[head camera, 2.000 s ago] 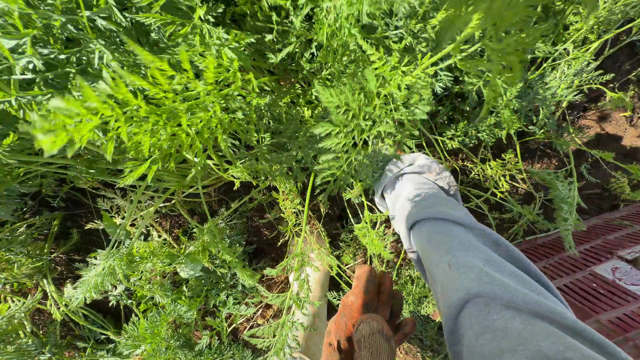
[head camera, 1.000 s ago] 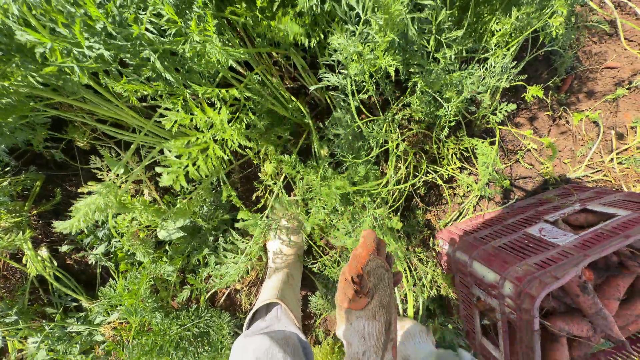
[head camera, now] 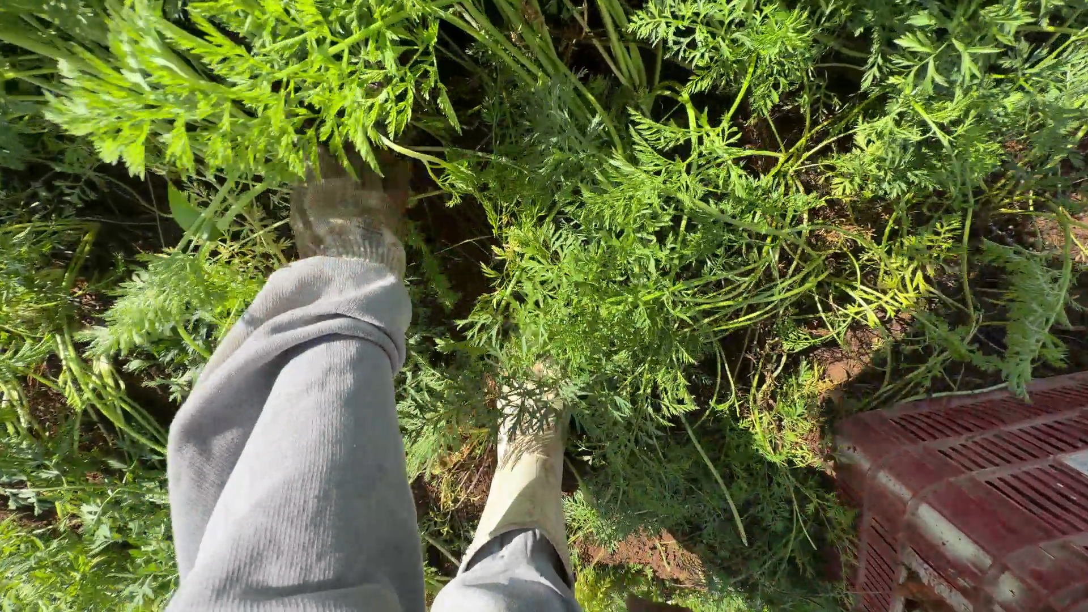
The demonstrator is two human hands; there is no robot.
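My left hand point(head camera: 350, 208), in a soiled work glove below a grey knit sleeve, reaches into leafy carrot tops point(head camera: 246, 93) at the upper left. Leaves and motion blur hide its fingers, so its grip does not show. Green stems fan out above and beside the glove. My right hand is not seen; a small brown shape at the bottom edge cannot be made out. More feathery carrot foliage point(head camera: 612, 297) spreads over the middle, to the right of the left hand.
A pale boot point(head camera: 527, 476) below a grey trouser leg stands among the leaves at the lower middle. A dark red slatted plastic crate point(head camera: 960, 476) is at the lower right. Reddish-brown soil point(head camera: 650, 552) shows between the plants.
A gloved hand seen beside the boot a second ago is gone from there. A grey-sleeved arm now reaches up at the left. The view has shifted, and the crate's carrots are out of sight.
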